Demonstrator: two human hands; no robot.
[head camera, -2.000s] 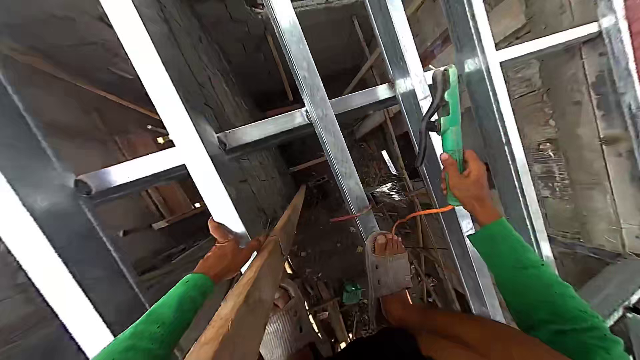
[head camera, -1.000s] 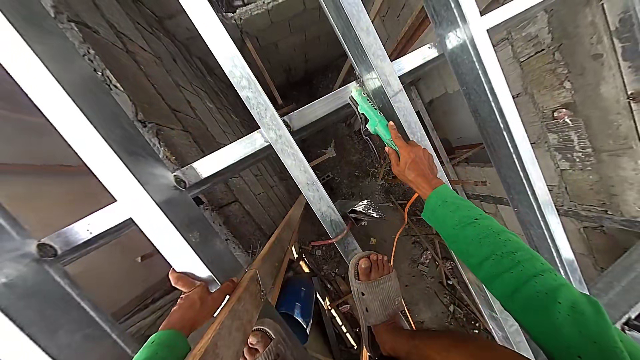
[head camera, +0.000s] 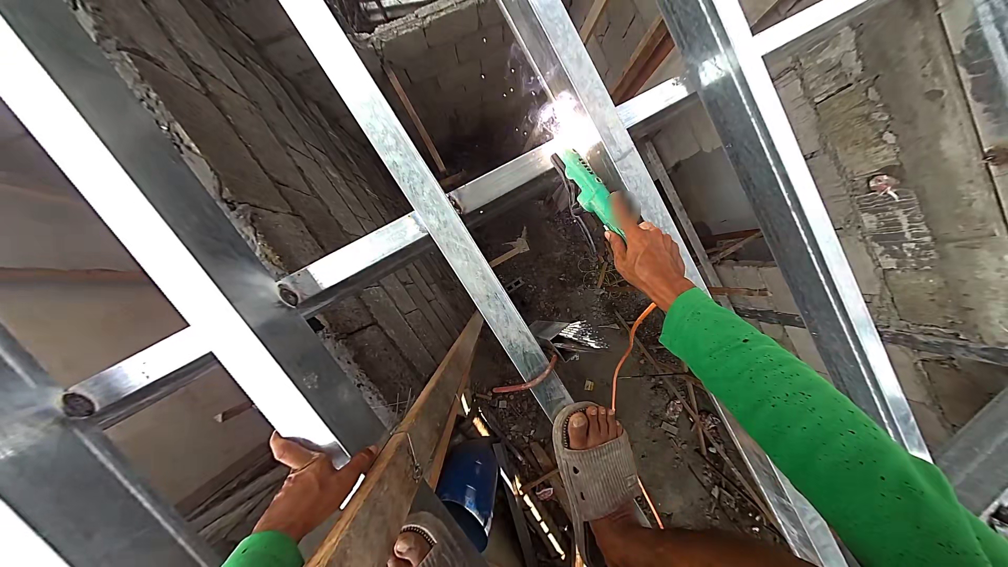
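My right hand (head camera: 647, 256) grips a green welding electrode holder (head camera: 591, 189) with an orange cable (head camera: 632, 346) hanging below it. At its far end a bright white arc (head camera: 568, 126) with sparks burns where a galvanized steel cross member (head camera: 504, 181) meets a long steel beam (head camera: 602, 110); the glare hides the joint and the electrode. My left hand (head camera: 311, 480) rests with fingers spread on the end part of a wide steel beam (head camera: 236, 315), beside a wooden plank (head camera: 394, 465).
More steel beams (head camera: 795, 213) run on both sides. My sandalled foot (head camera: 594, 465) stands on a narrow beam (head camera: 472, 268), high above a debris-strewn ground. A blue drum (head camera: 470, 484) is below. Concrete block walls (head camera: 850, 157) surround the opening.
A bright arc with sparks has appeared at the tip of the electrode holder. Compared with two seconds ago, my right hand and holder have moved left to another beam joint.
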